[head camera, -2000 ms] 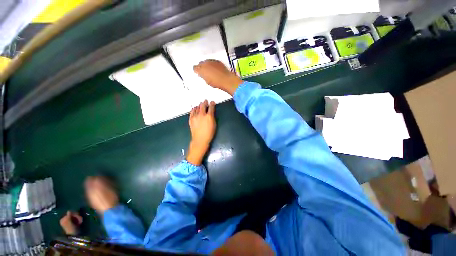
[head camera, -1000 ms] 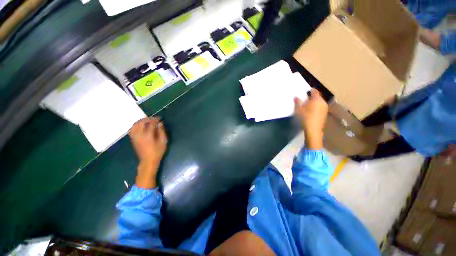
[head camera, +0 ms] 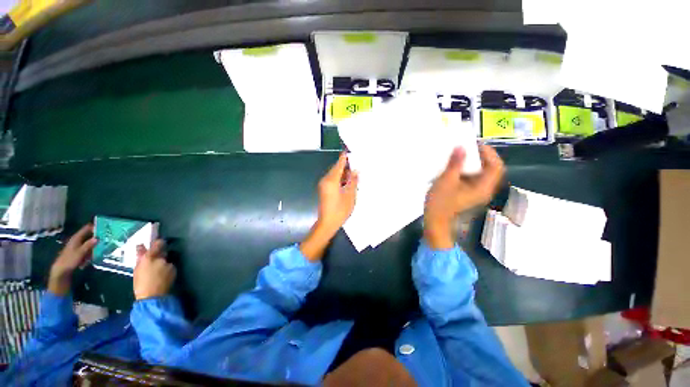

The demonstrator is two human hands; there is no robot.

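Note:
My left hand (head camera: 337,198) and my right hand (head camera: 459,193) hold a white card insert (head camera: 401,166) between them, above the bench in front of the boxes. It seems to be more than one sheet or a folded piece; I cannot tell which. Behind it stands an open white box (head camera: 359,64) with a lime-green packet (head camera: 350,106) and black accessories in it; the insert hides part of the box row. To its left, an open box (head camera: 281,113) has white card over its contents. A stack of white inserts (head camera: 556,238) lies on the bench at right.
More open boxes with green packets (head camera: 514,123) stand along the belt at right, partly under white sheets (head camera: 605,60). A neighbour's hands (head camera: 153,270) hold a green-and-white box (head camera: 121,243) at left, beside stacked boxes (head camera: 41,210). Brown cartons (head camera: 560,350) are at lower right.
My right hand has moved from the insert stack to the middle, and an insert is now held in both hands. My left hand has left the covered box. The view has swung left.

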